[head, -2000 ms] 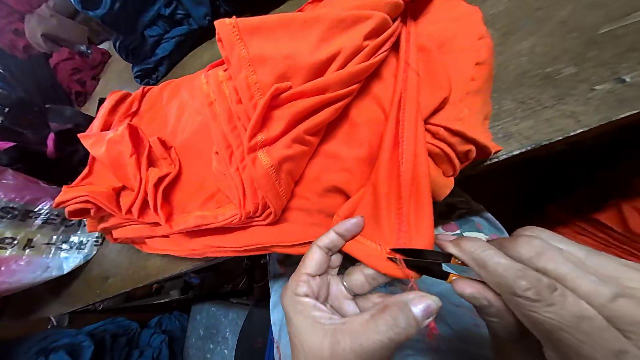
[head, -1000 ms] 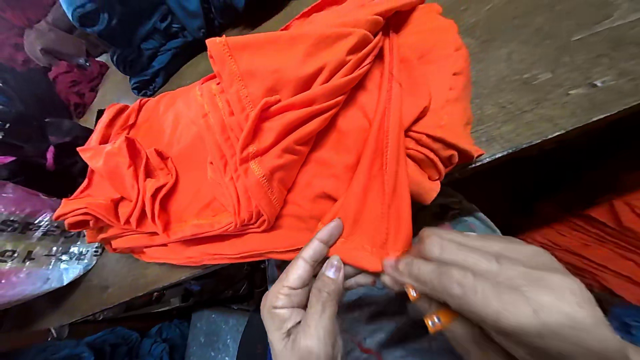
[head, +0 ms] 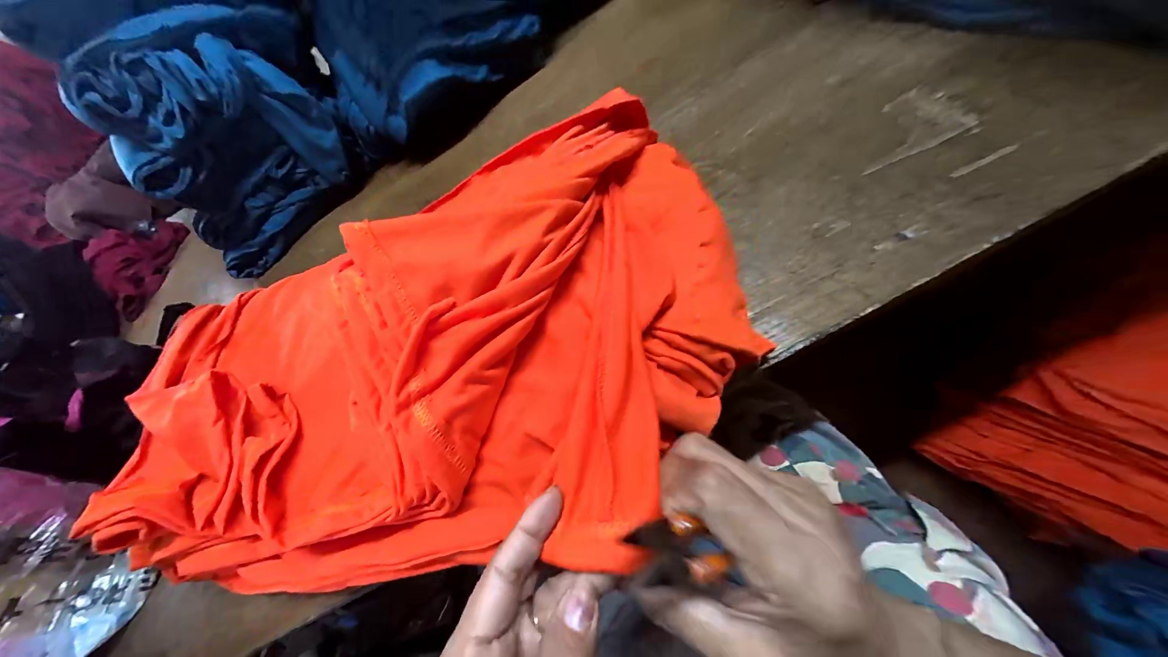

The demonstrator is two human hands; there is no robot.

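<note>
An orange knit garment (head: 511,365) lies folded and heaped over the wooden table's near edge, with stitched seams showing. At its lower hem is my left hand (head: 538,584), a ring on one finger, thumb and forefinger at the cloth's lower edge, which it appears to pinch. My right hand (head: 757,538) holds small thread snips (head: 689,547) with orange parts and dark blades. The blades are blurred and lie at the hem's right corner, just right of my left fingertips. Whether they are apart or closed does not show.
The worn wooden table (head: 876,155) runs behind the garment. Dark blue garments (head: 237,119) lie at the back left, maroon and black cloth at the far left, and a clear plastic bag (head: 73,593) with writing at lower left. Stacked orange cloth (head: 1077,429) sits lower right, beside patterned fabric (head: 912,557).
The snips were at loose threads by the hem, then their blades were hidden by my right hand; now they show again at the hem corner. My left fingers remain at the hem.
</note>
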